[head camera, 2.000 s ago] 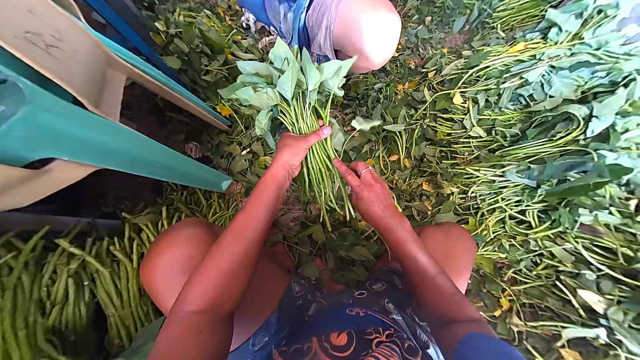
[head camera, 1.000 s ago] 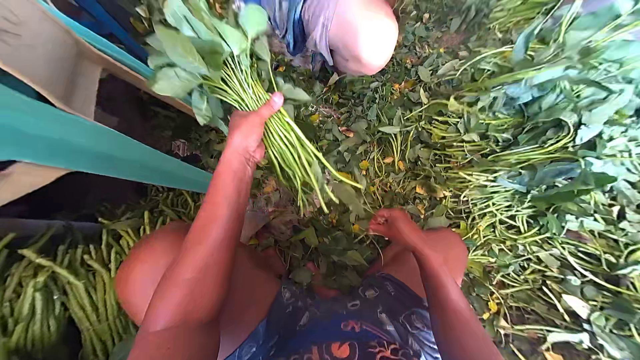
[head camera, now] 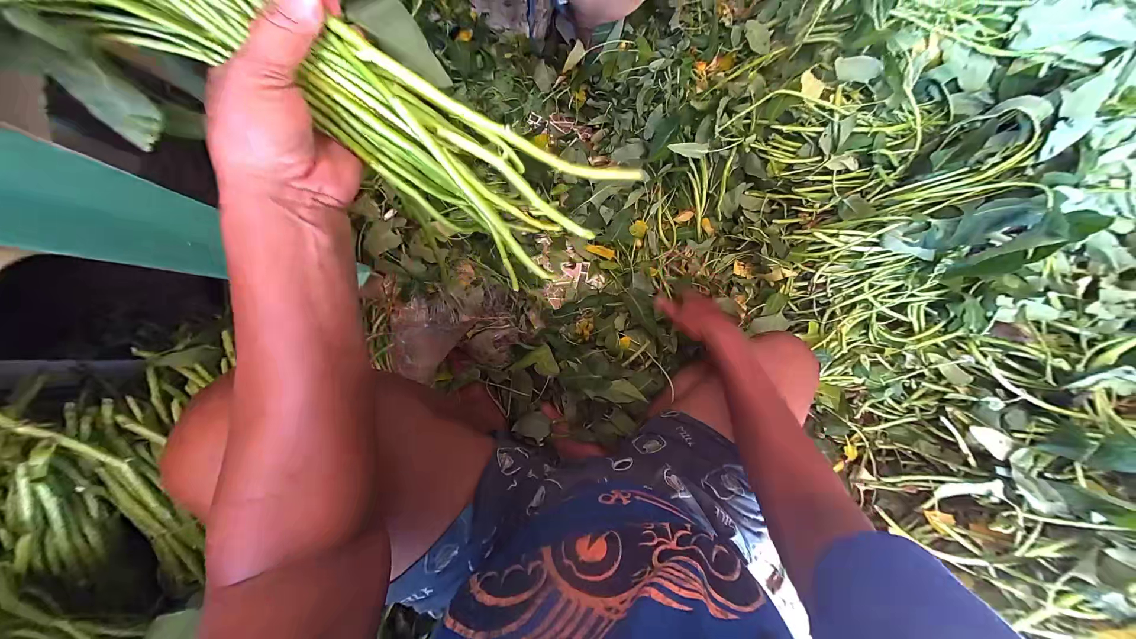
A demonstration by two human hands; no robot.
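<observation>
My left hand (head camera: 271,115) is raised at the upper left, closed around a bundle of long-stemmed leafy greens (head camera: 399,111). The cut stem ends fan out to the right and down; the leaves lie at the top left, partly beyond the frame. Low beside my right knee is my right hand (head camera: 697,315), blurred, just over the loose leaves on the ground (head camera: 612,355). I see nothing in it, though its fingers are too blurred to tell their pose.
A wide heap of stemmed greens (head camera: 923,248) covers the right side. At lower left lie bundles of thick green stalks (head camera: 71,497). A green plastic chair leg (head camera: 106,209) juts in from the left. Another person's knee (head camera: 603,11) shows at the top edge.
Both hands were at the bundle two seconds ago. My right hand has since let go and dropped toward my right knee, while my left hand has carried the bundle up and left.
</observation>
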